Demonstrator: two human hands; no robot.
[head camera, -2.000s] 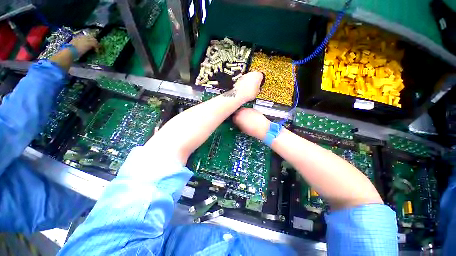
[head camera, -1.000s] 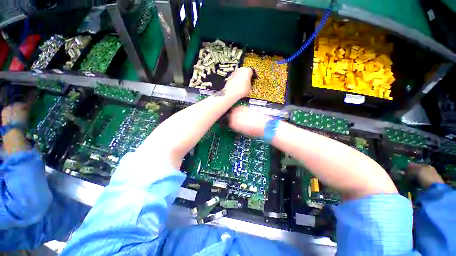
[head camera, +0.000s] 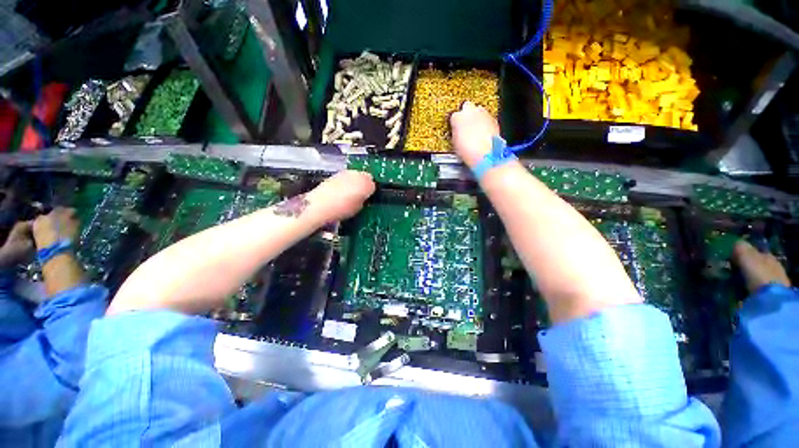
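Note:
A green printed circuit board (head camera: 385, 254) with rows of small blue-white parts lies in a black carrier in front of me. My left hand (head camera: 349, 194) is at the board's upper left corner, beside the narrow green board strip (head camera: 394, 171). Its fingertips are hidden, so I cannot tell if it holds anything. My right hand (head camera: 476, 129), with a light blue strap (head camera: 497, 157) on the wrist, is at the bin of small yellow-gold components (head camera: 435, 98). Its fingers are bent over the pieces. Whether they pinch any cannot be told.
Pale cylindrical components (head camera: 364, 98) fill the bin left of the gold one. Yellow blocks (head camera: 620, 74) fill the large right bin. A coiled blue cord (head camera: 545, 114) hangs to my right wrist. Neighbours' hands are at left (head camera: 54, 229) and right (head camera: 759, 264). Grey-green latches (head camera: 378, 354) stick out at the carrier's near edge.
My left hand has moved from the bins down to the board's upper left corner. My right hand has moved from above the board up to the gold bin. The view has shifted slightly.

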